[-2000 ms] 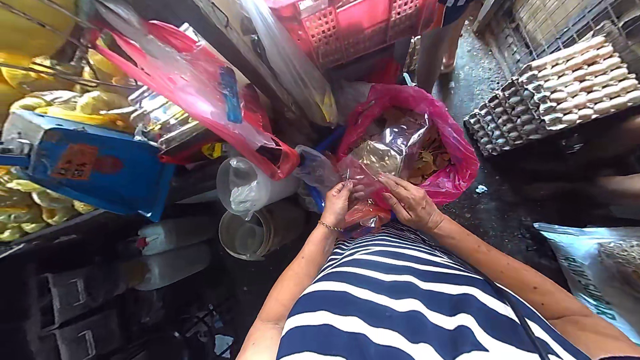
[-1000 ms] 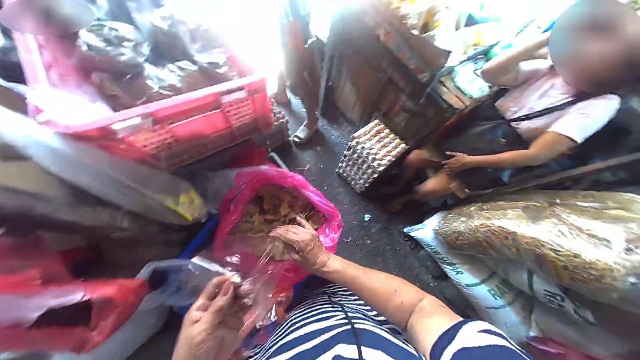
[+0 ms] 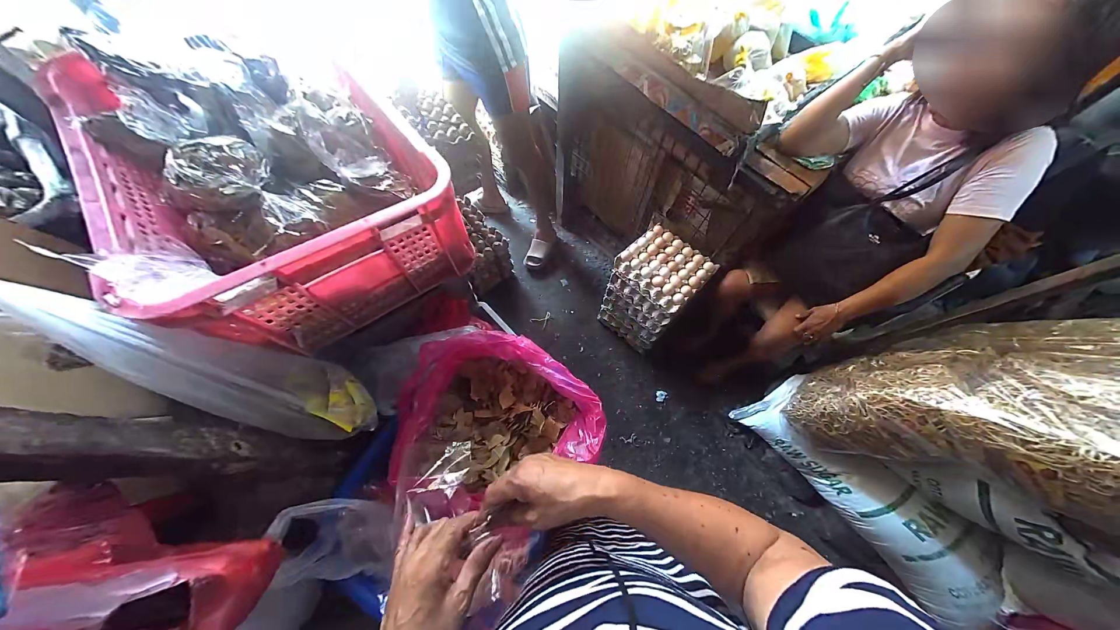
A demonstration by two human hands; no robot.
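Observation:
A bright pink plastic bag (image 3: 588,418) stands with its mouth wide, full of dry brown leaves (image 3: 512,407). At its near edge, my left hand (image 3: 437,560) pinches a clear plastic bag (image 3: 442,477) between thumb and fingers. Close beside it, almost touching, my right hand (image 3: 547,492) has its fingers curled at the same clear bag's rim; a small dark bit shows near the fingertips. What the clear bag holds is hard to make out.
A red plastic crate (image 3: 350,289) of clear bagged goods is at upper left. Stacked egg trays (image 3: 661,280) stand on the dark floor. A seated person (image 3: 927,192) is at right, above printed sacks (image 3: 884,516). Another person's legs (image 3: 516,131) are beyond. Red bags (image 3: 149,560) lie lower left.
My right hand was over the leaves in the pink bag one second ago; it has come back beside my left hand at the clear bag. The view has swung since the oldest frame.

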